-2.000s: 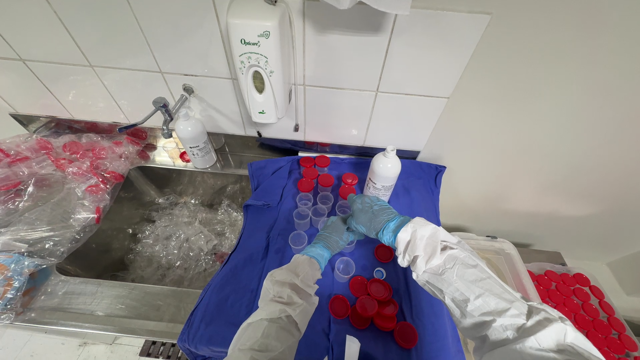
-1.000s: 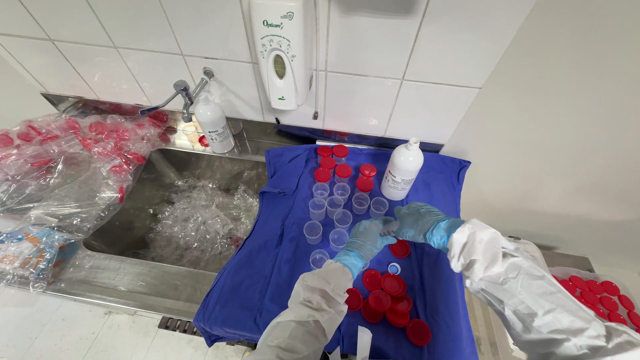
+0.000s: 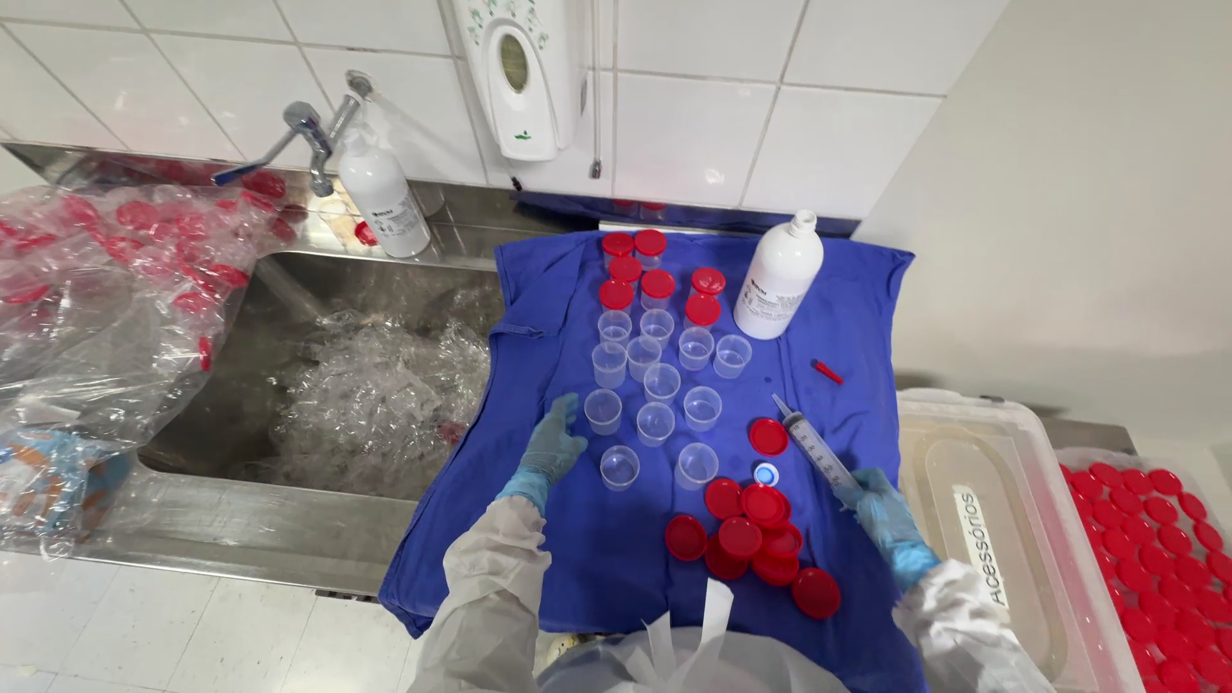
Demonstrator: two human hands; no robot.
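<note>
Several clear plastic cups (image 3: 655,423) stand uncapped on a blue cloth (image 3: 597,539); behind them are several cups with red lids (image 3: 657,285). My left hand (image 3: 554,443), in a blue glove, rests empty with fingers apart, left of the cups. In my gloved right hand (image 3: 881,510) is the plunger end of a large plastic syringe (image 3: 816,448), its tip pointing back and left. Loose red lids (image 3: 739,537) lie in a heap between my hands, beside a small blue-and-white cap (image 3: 766,474). An uncapped white bottle (image 3: 780,276) stands at the back right, near a small red piece (image 3: 827,372).
Left of the cloth is a steel sink (image 3: 260,404) holding crumpled clear plastic film (image 3: 375,385). A bag of red-lidded cups (image 3: 115,250) lies beyond it. Behind are a tap (image 3: 313,144) and another white bottle (image 3: 385,202). A lidded plastic box (image 3: 972,462) stands at the right.
My hands, close together over the cups before, are now far apart. The left is beside the cups; the right is at the right side with the syringe. The view has moved closer.
</note>
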